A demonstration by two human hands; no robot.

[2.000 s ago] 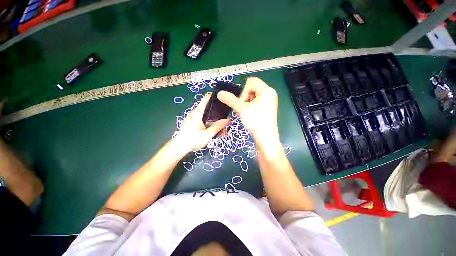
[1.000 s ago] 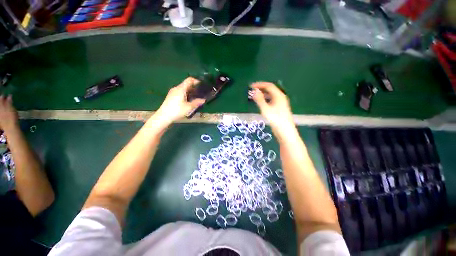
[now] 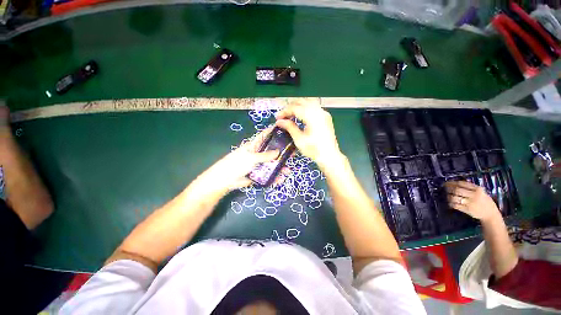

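A black phone body (image 3: 270, 161) with a pale label area is in my left hand (image 3: 245, 161), held tilted above the pile of white rings (image 3: 294, 184). My right hand (image 3: 302, 126) is at the phone's upper end, its thumb and fingers bent against it. Whether a ring is between my right fingers cannot be seen. The fingers hide the phone's top end. Loose rings lie around and under my hands on the green bench (image 3: 123, 166).
Several black phones (image 3: 216, 66) lie on the green belt (image 3: 147, 49) beyond the pale strip (image 3: 147, 104). A black blister tray (image 3: 409, 165) is at the right, with a neighbour's hand (image 3: 470, 200) over it. Another person's arm (image 3: 21, 178) is at the left. A red stool (image 3: 433, 271) stands below the tray.
My hands have come back from the belt to above the rings, with a phone between them. Another phone now lies crosswise on the belt. A neighbour's hand has appeared over the tray.
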